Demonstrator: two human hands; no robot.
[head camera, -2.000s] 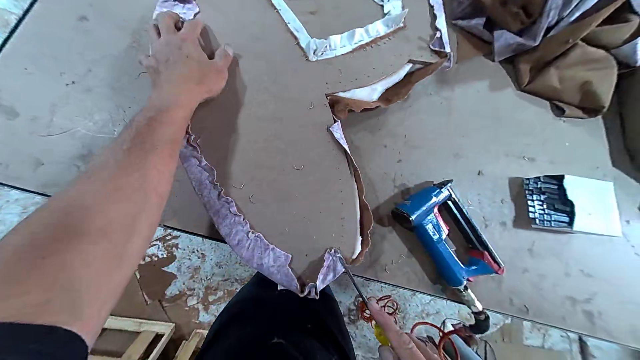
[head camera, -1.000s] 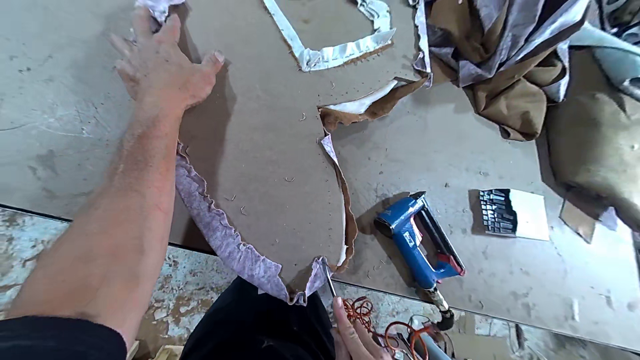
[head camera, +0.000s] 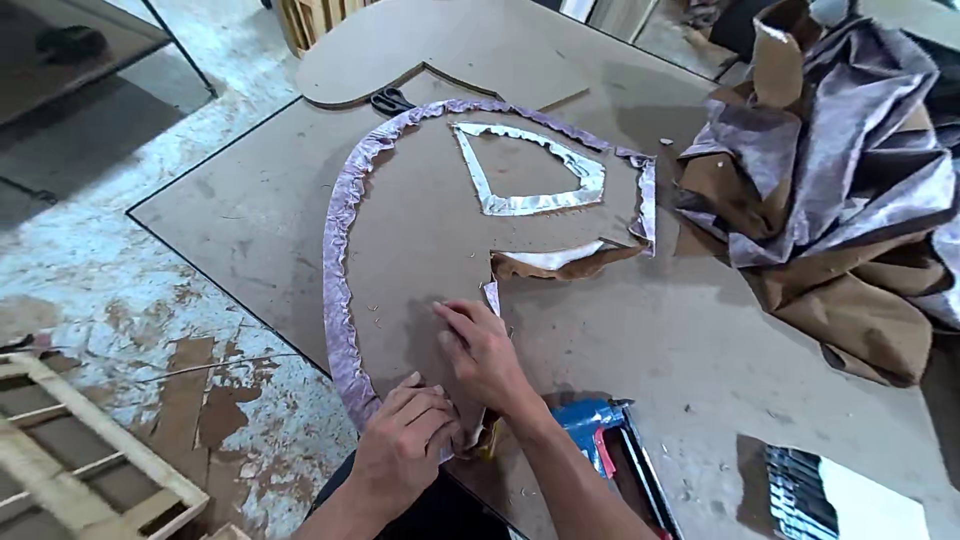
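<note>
A curved panel (head camera: 420, 247) lies on the table with gathered purple fabric (head camera: 341, 247) folded over its outer edge. White fabric (head camera: 536, 204) frames its cutout. My left hand (head camera: 409, 439) rests with bent fingers at the panel's near end, over the fabric edge; whether it pinches the fabric is hidden. My right hand (head camera: 480, 360) is just beyond it, fingertips low over the panel beside the inner edge; its grip is unclear. Brown-backed fabric (head camera: 577, 264) hangs loose at the notch. A blue pneumatic stapler (head camera: 589, 424) lies right of my right forearm, partly covered by it.
Crumpled purple and brown fabric (head camera: 810, 172) is heaped at the right. An open pack of staples (head camera: 847, 491) lies at the lower right. Black scissors (head camera: 391, 100) lie beside another cut board (head camera: 360, 56) at the far side. A wooden frame (head camera: 97, 450) stands at lower left.
My left hand has come from the panel's far left edge to its near end. My right hand, earlier holding a thin tool at the near corner, has moved up over the panel. The view has shifted.
</note>
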